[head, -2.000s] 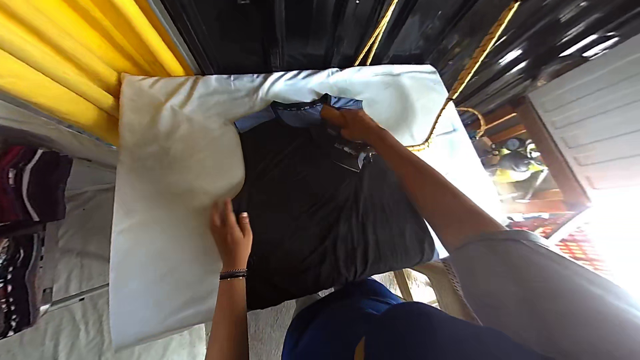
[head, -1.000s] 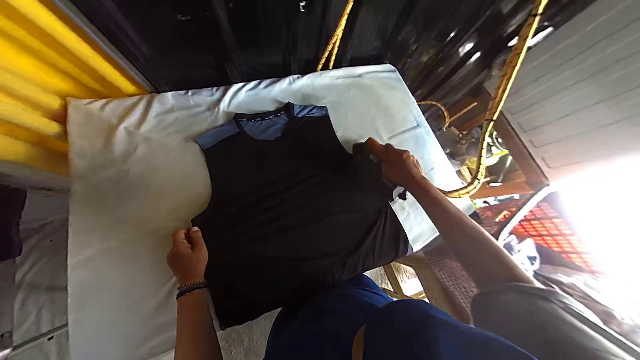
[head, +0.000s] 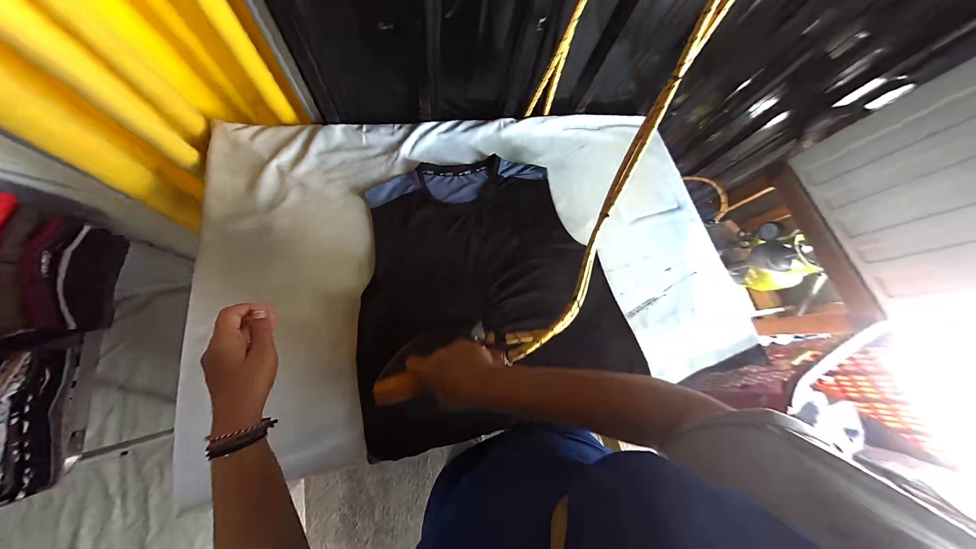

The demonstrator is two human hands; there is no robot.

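A black sleeveless shirt (head: 457,267) with blue-grey shoulder panels lies flat on a white cloth-covered table (head: 305,213), its collar toward the far edge. My right hand (head: 457,374) is closed around the orange handle of what looks like a clothes iron (head: 396,387), blurred and low on the left part of the shirt. A yellow and black cord (head: 610,202) hangs from above and runs to that hand. To the left of the shirt, my left hand (head: 242,347) is over the white cloth with its fingers curled and nothing visible in them.
Folded dark clothes (head: 76,278) lie at the left on a grey cloth surface. Yellow corrugated panels (head: 137,84) and a black metal wall (head: 366,61) bound the far side. At the right are a wooden shelf (head: 808,324) with assorted items and a red plastic crate (head: 877,393).
My right hand has moved from the collar to the shirt's right side, then down to its lower left part, with the orange handle. My left hand has left the shirt's left edge.
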